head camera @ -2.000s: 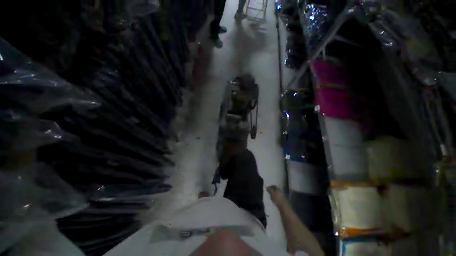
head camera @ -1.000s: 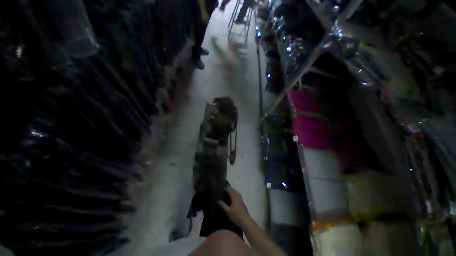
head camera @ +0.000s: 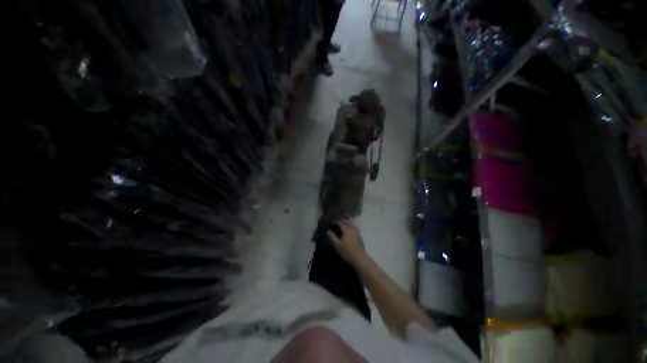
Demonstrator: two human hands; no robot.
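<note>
The air compressor [head camera: 345,170] stands lengthwise in the aisle in front of me, its motor end farther away and its long dusty tank toward me. A thin dark cord [head camera: 376,159] hangs in a loop at its right side. My right hand [head camera: 345,241] is at the near end of the tank, over my dark trouser leg. Its fingers are bent, but the dim light hides whether they grip anything. My left hand is not in view.
Dark bagged garments [head camera: 170,213] line the left side. Shelving on the right holds folded packages, magenta [head camera: 502,163] and white [head camera: 514,237]. A person's dark legs [head camera: 328,39] stand farther up the aisle at left. A light metal frame [head camera: 388,15] stands at the far end.
My right hand has come from my right side to the compressor's near end. The view has shifted about. Someone's legs near the metal frame are no longer in view.
</note>
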